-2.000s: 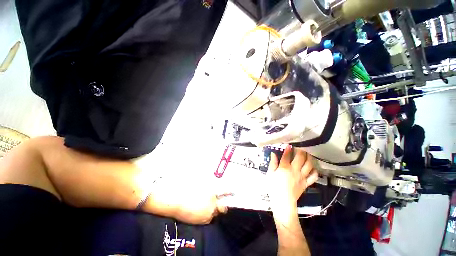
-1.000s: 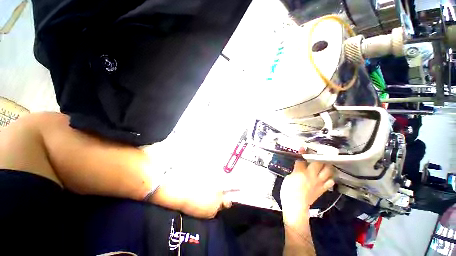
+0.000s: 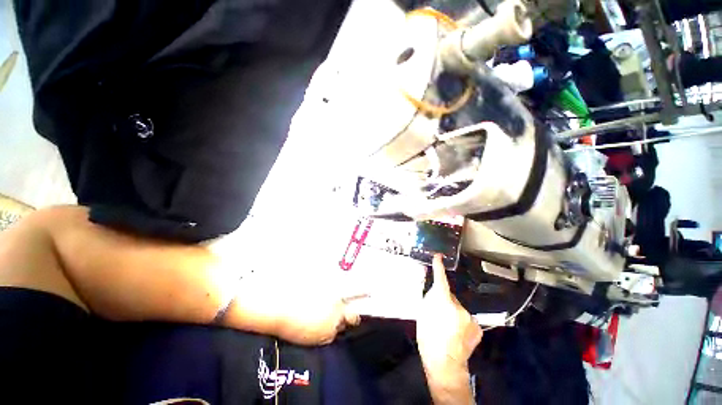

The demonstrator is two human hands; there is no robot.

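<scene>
My right hand point(image 3: 450, 324) is in front of the cream sewing machine point(image 3: 507, 178). Its index finger is extended onto a dark rectangle point(image 3: 439, 240) with small light marks; I cannot tell whether this is a phone or a bed opening. The other fingers are curled, with nothing visible in them. My left hand point(image 3: 321, 316) rests at the white table's near edge, its fingers partly hidden and washed out by glare. A slim red tool point(image 3: 355, 245) lies between the hands and the machine.
A large black garment point(image 3: 174, 119) with a round light emblem covers the upper left. A thread or cable curves beside the right hand. A red item point(image 3: 599, 340) is at the lower right. Racks, cones and dark cloth crowd the background on the right.
My right hand has drawn back from the dark rectangle's end, leaving only the index finger on it and more of it showing. The left hand stays at the edge. The camera view has shifted.
</scene>
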